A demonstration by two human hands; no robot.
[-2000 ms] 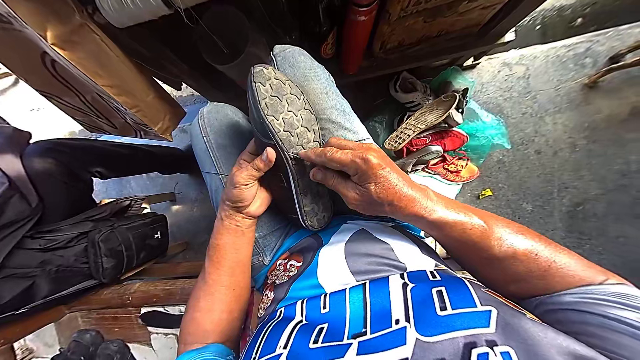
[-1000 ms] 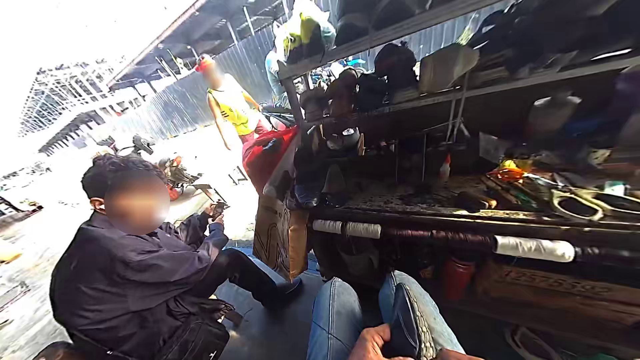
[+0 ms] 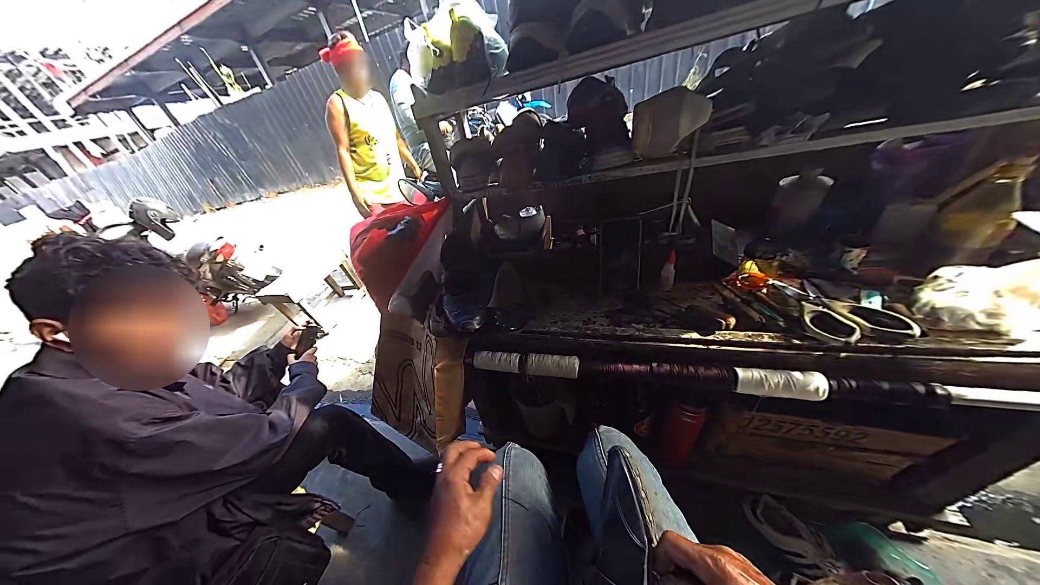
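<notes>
A dark shoe (image 3: 624,512) with pale stitching along its sole edge lies between my knees, against the right thigh of my blue jeans. My right hand (image 3: 705,561) is at the lower edge of the view, its fingers against the shoe's sole side; most of its grip is cut off. My left hand (image 3: 465,500) is raised over my left thigh, apart from the shoe, with its fingers loosely bent and nothing in it. Ahead, spools of white thread (image 3: 782,383) and dark thread (image 3: 674,372) sit on a rod along the bench front.
Scissors (image 3: 861,319) and other tools lie on the wooden bench (image 3: 601,318) beneath shelves of shoes. A seated person (image 3: 146,455) holding a phone is close on my left; another person (image 3: 370,150) stands farther off. A cardboard box (image 3: 404,374) stands left of the bench, and shoes (image 3: 788,536) lie below it.
The view has swung up from my lap to the bench and the people. My left hand, earlier on the shoe, has let go and moved left.
</notes>
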